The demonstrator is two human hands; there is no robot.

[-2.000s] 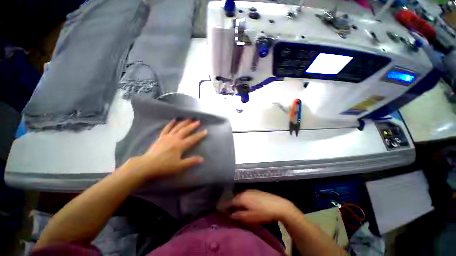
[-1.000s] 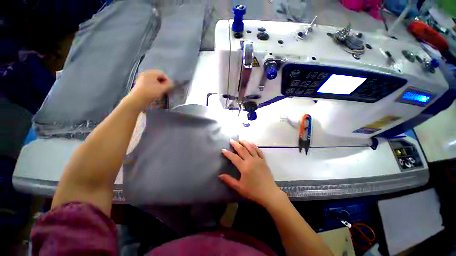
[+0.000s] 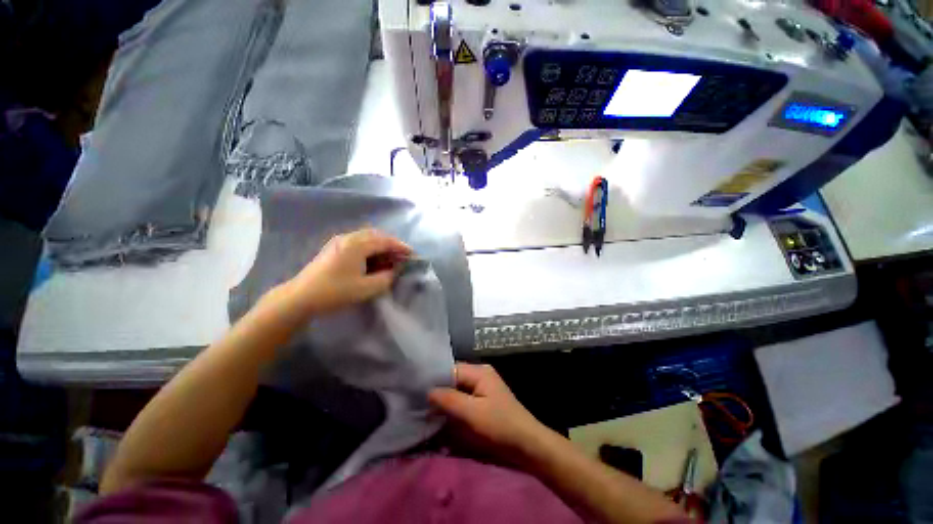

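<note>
A grey fabric panel (image 3: 297,230) lies on the white table, its upper right part near the brightly lit presser foot (image 3: 438,176) of the sewing machine (image 3: 655,164). My left hand (image 3: 353,271) pinches the upper edge of a paler grey piece (image 3: 394,333) above the panel. My right hand (image 3: 481,404) holds the lower right edge of that paler piece, in front of the table's edge. The paler piece hangs in folds towards my lap. Whether it is joined to the panel cannot be told.
A thick stack of cut panels (image 3: 153,133) lies far left, with a second stack (image 3: 312,92) beside it. Thread snips (image 3: 595,215) lie on the machine bed. Below the table are red-handled scissors (image 3: 726,415), a beige board (image 3: 655,435) and a pale sheet (image 3: 827,387).
My left hand has come from the second stack to above the panel. My right hand has left the panel's right side and moved down. Both now hold the paler piece. The view has shifted.
</note>
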